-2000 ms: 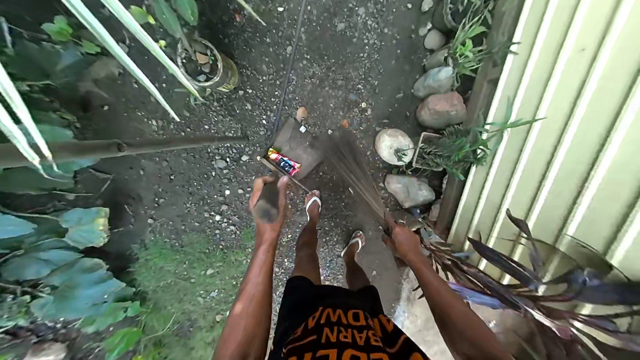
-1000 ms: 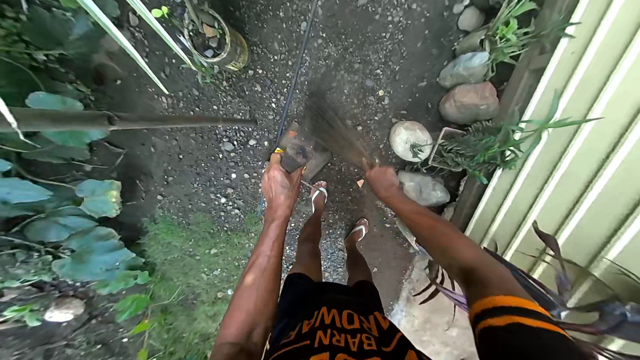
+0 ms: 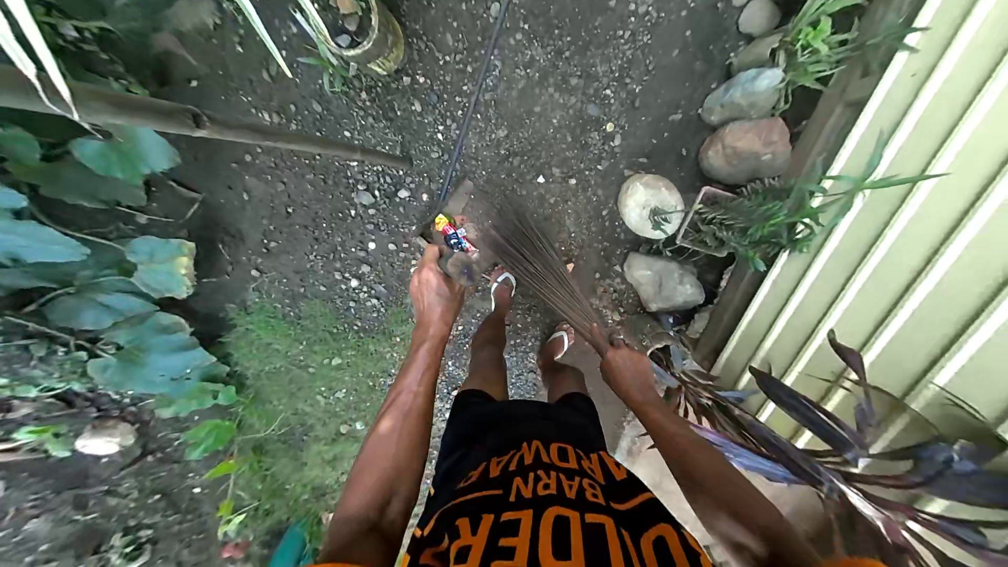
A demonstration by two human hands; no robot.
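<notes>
My left hand (image 3: 437, 295) is closed around the handle of what looks like a dustpan (image 3: 461, 195), seen from above, its rounded handle end (image 3: 459, 268) beside my fingers. Colourful crumpled wrappers (image 3: 455, 234) lie on the pan, just past that hand. A stick broom (image 3: 543, 272) of thin brown ribs is gripped at its narrow end by my right hand (image 3: 628, 372). Its spread tips fan out to the pan's right side, partly blurred; whether they touch it, I cannot tell.
Stones (image 3: 664, 281) and potted plants line the corrugated fence (image 3: 874, 260) on the right. A pole (image 3: 260, 134) juts in from the left above broad leaves. A dark hose or cable (image 3: 476, 98) runs along the gravel, and a planter (image 3: 382, 43) stands at the upper left.
Since one second ago my right hand has drawn back toward my body and to the right with the broom. The wrappers, mostly hidden then, show again. My left hand has kept its hold.
</notes>
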